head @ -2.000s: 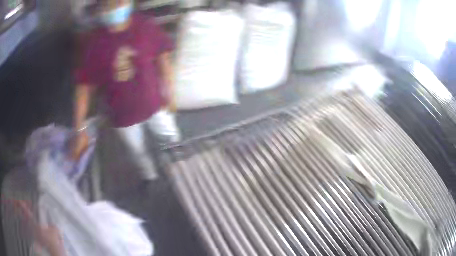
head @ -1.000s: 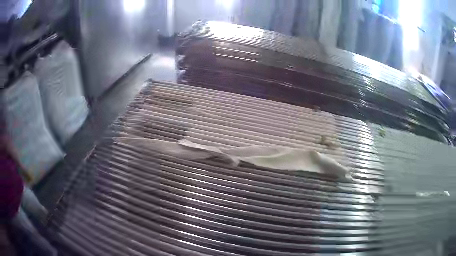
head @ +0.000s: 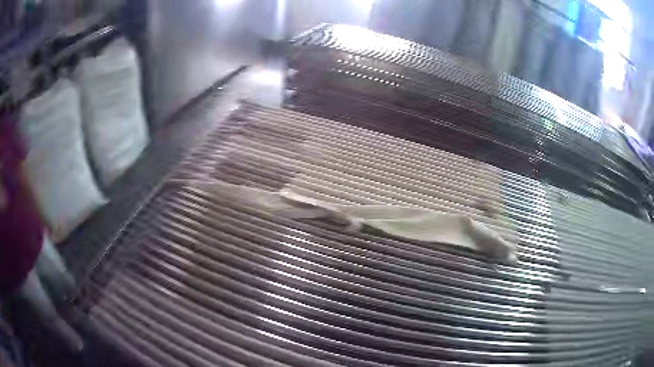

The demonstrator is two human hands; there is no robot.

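Observation:
Long metal tubes [head: 401, 308] lie side by side in a wide bed across the middle and bottom of the head view. Some are shiny silver, and others look matt beige or grey. A cream-white cloth strip [head: 416, 223] lies loose and twisted along the tubes near the centre. Neither my left hand nor my right hand is in the picture. The picture is somewhat blurred.
A second stack of shiny tubes [head: 430, 68] stands behind the bed. Two filled white sacks [head: 61, 158] stand upright at the left on the dark grey floor [head: 168, 154]. A person in a maroon top [head: 18, 215] is cut off by the left edge.
The view has swung from the person and side stack to the tube bed, then shifted slightly. The pale cloth at the lower left has left the picture. The cloth strip still lies on the tubes.

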